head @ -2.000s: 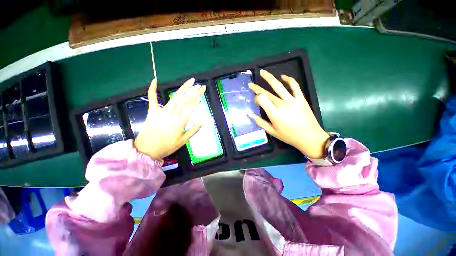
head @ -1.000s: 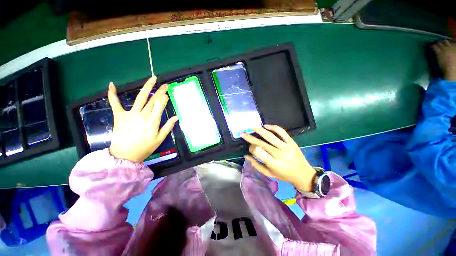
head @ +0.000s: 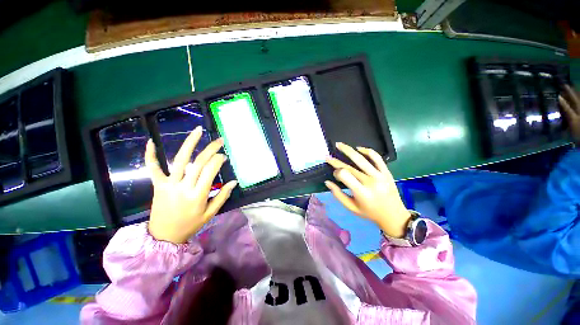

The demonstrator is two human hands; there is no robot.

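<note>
A black foam tray (head: 353, 108) lies tilted on the green bench with smartphones in four slots; its rightmost slot is bare. The leftmost phone (head: 121, 152) has a dark screen. My left hand (head: 186, 184), fingers spread, lies over the second phone (head: 178, 127), hiding much of its dark screen. The third phone (head: 245, 141) shows a white screen with a green border. The fourth phone (head: 297, 127) is white with green along its left edge. My right hand (head: 365, 190) has a fingertip at this phone's lower right corner and holds nothing.
Another phone tray (head: 67, 127) lies at the far left. A tray of dark phones (head: 481, 108) lies at the right, with a person's hand (head: 570, 108) and blue sleeve beside it. A wooden board (head: 254, 22) runs along the back. A thin pale cord (head: 191, 68) lies behind the tray.
The fourth phone's screen has turned from greyish to white. My left hand has moved slightly down and right; my right hand stays near that phone's bottom edge. The right-hand tray has come into view.
</note>
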